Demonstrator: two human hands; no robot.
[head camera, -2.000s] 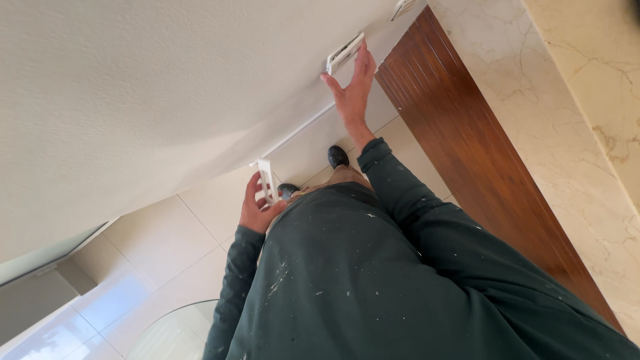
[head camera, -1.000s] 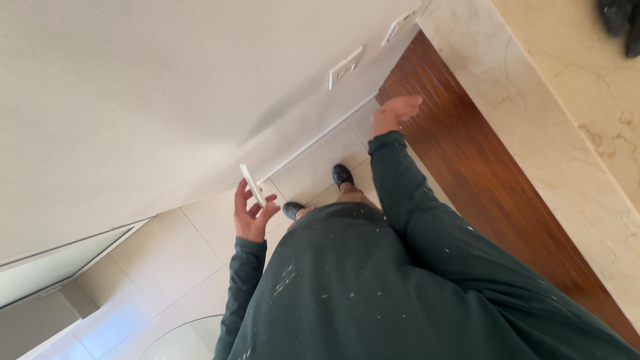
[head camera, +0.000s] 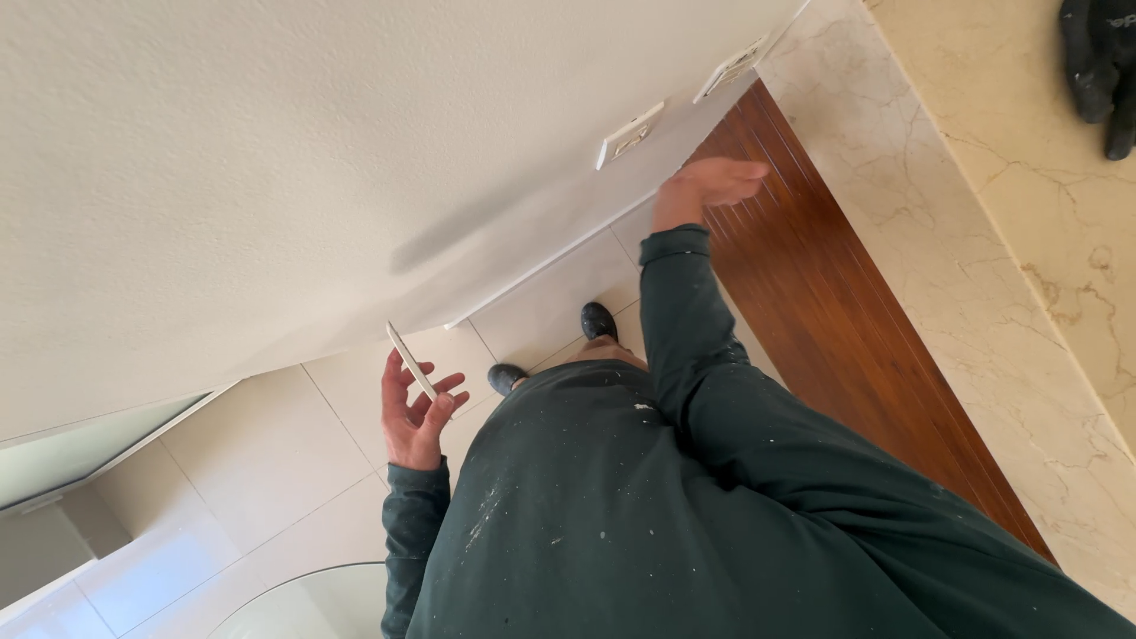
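Observation:
My left hand (head camera: 417, 413) holds a thin white plate (head camera: 411, 362), seen nearly edge-on, between the fingers and thumb, low and close to the wall. My right hand (head camera: 714, 182), slightly blurred, is off the wall, over the brown wooden panel (head camera: 852, 319), with its fingers held together and stretched to the right. I see nothing in it. Just above that hand, a white wall plate (head camera: 629, 136) is mounted on the pale textured wall (head camera: 293, 160). A second white wall fitting (head camera: 729, 69) sits farther up and to the right, near the corner.
A marble countertop (head camera: 1021, 169) runs down the right side, with black gloves (head camera: 1096, 71) at its top corner. My dark shoes (head camera: 598, 321) stand on pale floor tiles (head camera: 266, 453). A curved glass edge (head camera: 302, 577) and a grey cabinet (head camera: 53, 541) are at lower left.
My right hand has let go of the wall plate and moved away from it, over the wooden panel. My left hand still holds the white plate, now turned nearly edge-on.

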